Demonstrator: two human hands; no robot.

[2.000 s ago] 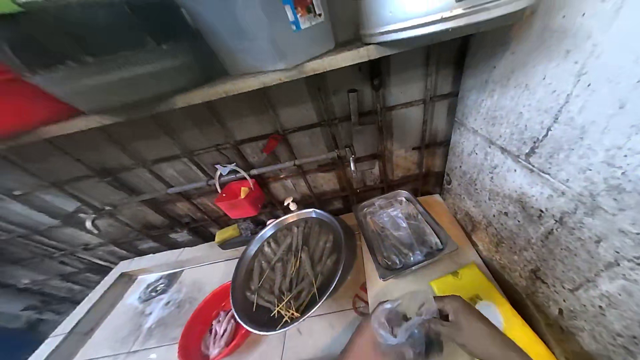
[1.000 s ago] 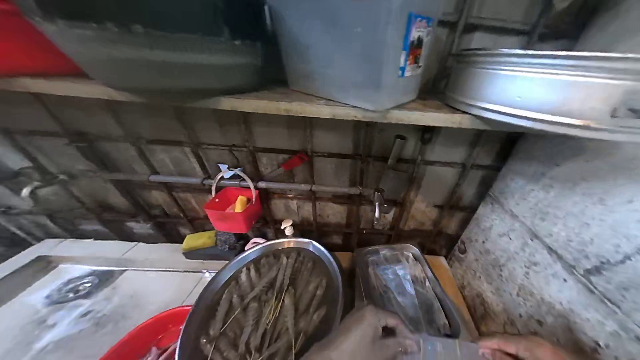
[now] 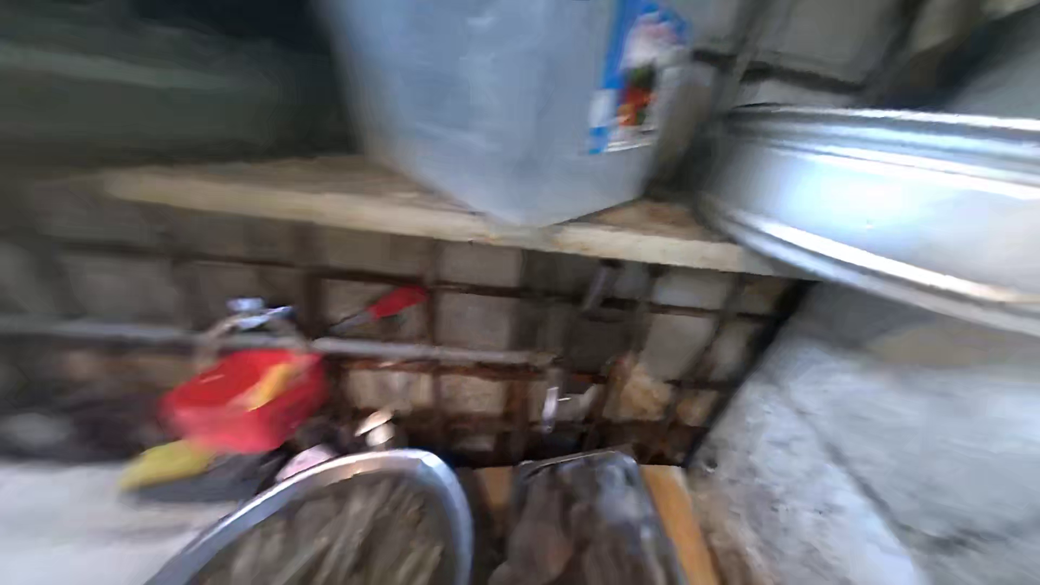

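The head view is strongly blurred. A round metal bowl (image 3: 455, 504) at the bottom holds greyish skewered prawns (image 3: 349, 536). To its right, a rectangular metal tray (image 3: 581, 457) has clear plastic over part of it and lies on a wooden board (image 3: 682, 528). A brownish shape at the tray's lower left looks like part of my left hand (image 3: 540, 552); its fingers and anything in them cannot be made out. My right hand is out of view.
A shelf (image 3: 325, 205) crosses above, bearing a grey plastic container (image 3: 504, 106) and a large metal vessel (image 3: 877, 203). Below hang a red basket (image 3: 244, 406) and a red-handled tool (image 3: 398, 301) by a pipe (image 3: 422, 351). A yellow sponge (image 3: 166, 465) lies left; a concrete wall (image 3: 829, 471) stands right.
The view has tilted upward. My right hand and the clear plastic bag, seen at the lower right earlier, have left the frame. The red bowl at the lower left is also out of view.
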